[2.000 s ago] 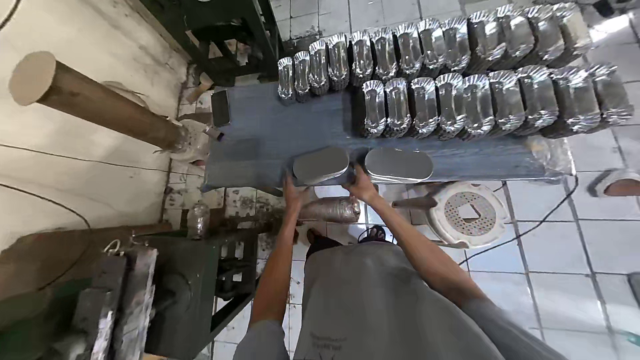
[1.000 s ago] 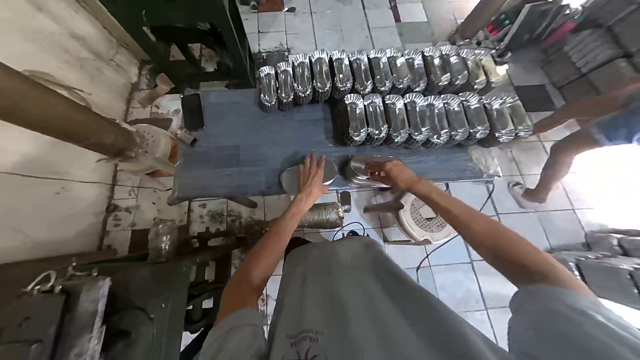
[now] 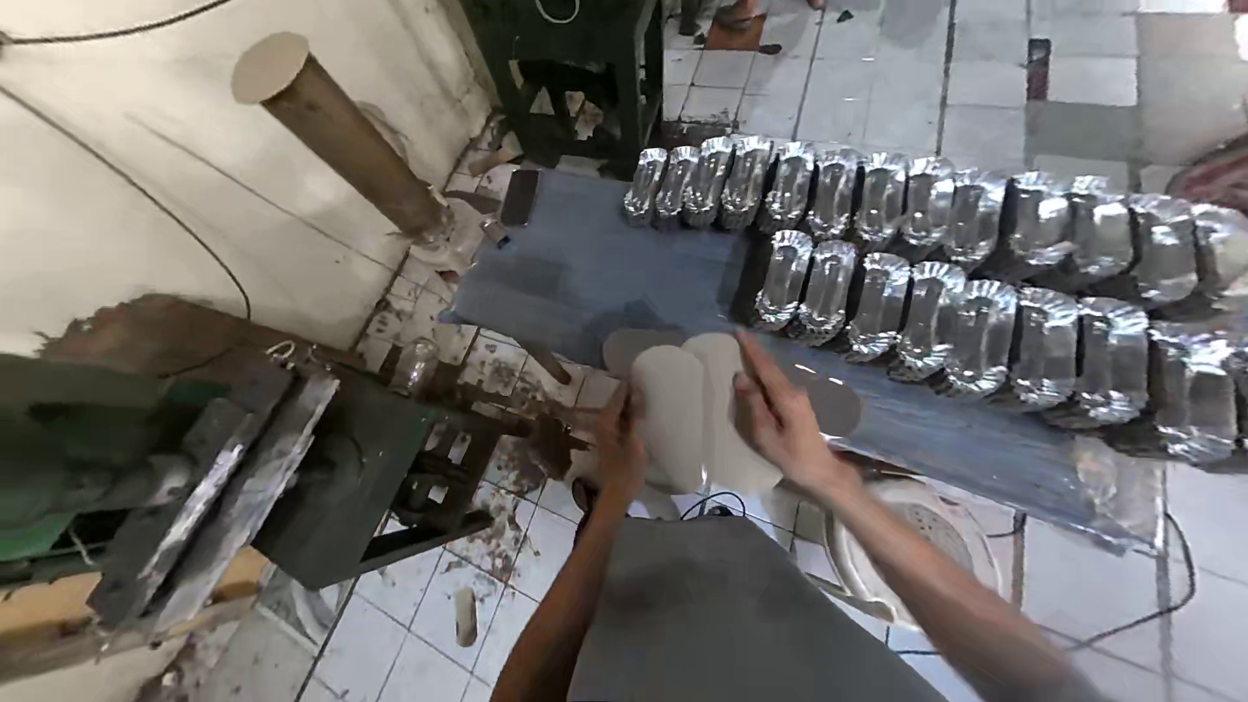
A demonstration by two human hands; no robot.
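Flat oval sheets with rounded ends [image 3: 669, 409] are between my hands, held up in front of the table's near edge and fanned apart. My left hand [image 3: 621, 439] grips their left side. My right hand [image 3: 785, 419] holds their right side, its fingers along the edge. Behind them, a grey oval stack [image 3: 632, 349] lies on the blue-grey table [image 3: 585, 263]; another oval stack [image 3: 834, 407] lies just right of my right hand. Fluted, shiny metal moulds [image 3: 880, 302] stand in two rows of stacks on the table's far and right parts.
A dark phone-like object [image 3: 520, 198] lies at the table's far left corner. A brown cylindrical post [image 3: 346, 141] leans at the left. Green machinery [image 3: 331, 478] stands at lower left. A white plastic stool [image 3: 916, 536] is under my right forearm. A cable runs over the tiled floor.
Both hands have come off the oval stacks on the table and now hold oval sheets up before its near edge. The person at the right is out of view. The view has shifted.
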